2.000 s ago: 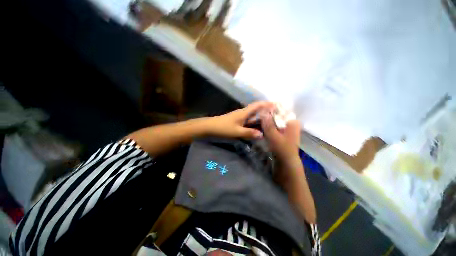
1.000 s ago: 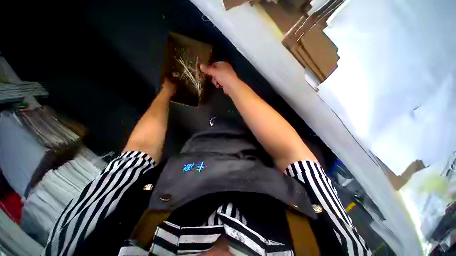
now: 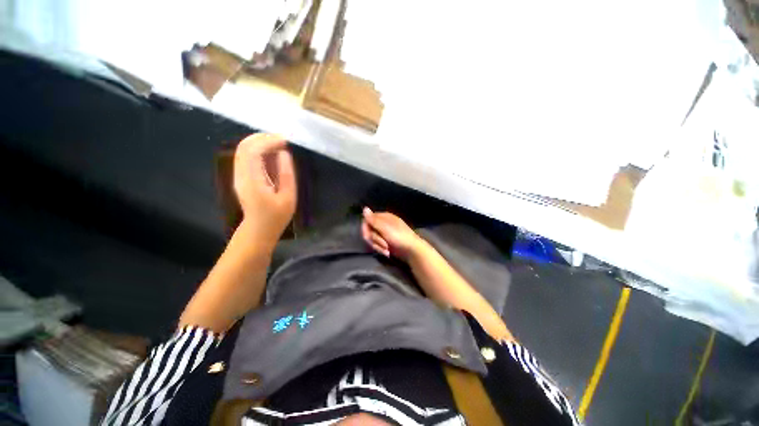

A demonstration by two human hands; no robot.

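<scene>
My left hand [image 3: 265,185] is raised at the table's front edge, blurred, its fingers curled and apart from the thumb; nothing shows in it. My right hand [image 3: 391,235] is lower, in front of the grey apron [image 3: 358,320], with its fingers curled in; whether it holds something small cannot be told. A large, overexposed white panel [image 3: 499,91] covers much of the table. Its brown notched edge piece [image 3: 617,200] shows at the right. Stacked brown panel pieces [image 3: 345,98] lie at the table's front left.
The white-covered table edge [image 3: 416,170] runs across in front of me. A dim brown box [image 3: 226,176] is partly hidden behind my left hand. A pale stack [image 3: 66,374] stands at lower left. A blue thing [image 3: 534,248] lies under the table edge. Yellow lines [image 3: 606,349] mark the floor.
Both hands have left the scrap box. My left hand has risen to the table edge; my right has drawn back to the apron. The view has turned toward the table.
</scene>
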